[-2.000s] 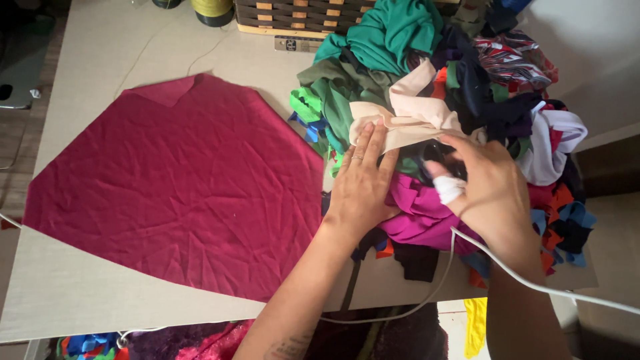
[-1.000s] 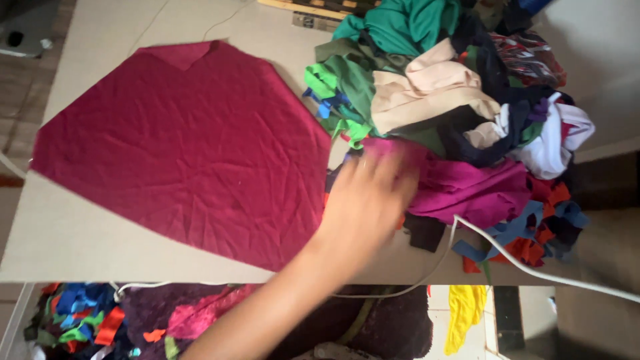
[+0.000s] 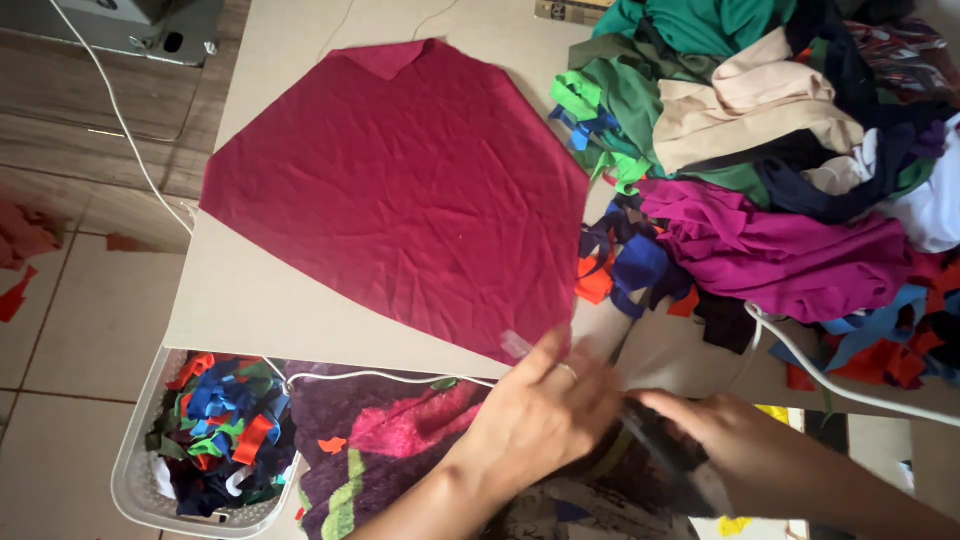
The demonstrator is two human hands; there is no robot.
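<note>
A maroon fabric piece (image 3: 405,202) lies spread on the pale tabletop, its top corner folded over. My left hand (image 3: 547,405) is at its lower right corner, with a small clear strip (image 3: 516,345) by the fingertips; whether the fingers grip the strip or the cloth is unclear. To the right, my right hand (image 3: 720,450) is closed around a dark, blurred object (image 3: 660,446), likely a tool, close to the left hand's fingers. Magenta cloth (image 3: 795,255) rests above the right hand, at the front of the fabric pile.
Beige cloth (image 3: 750,112), green cloth (image 3: 697,26) and many scraps cover the table's right side. A white cable (image 3: 847,390) crosses the front edge. Below the table are a plastic basket (image 3: 127,480) of scraps and a purple patterned textile (image 3: 322,420).
Both hands were on the pile; the left has since moved down to the maroon fabric's lower corner. The right hand, out of view one second ago, is back with a dark object. The beige cloth was let go.
</note>
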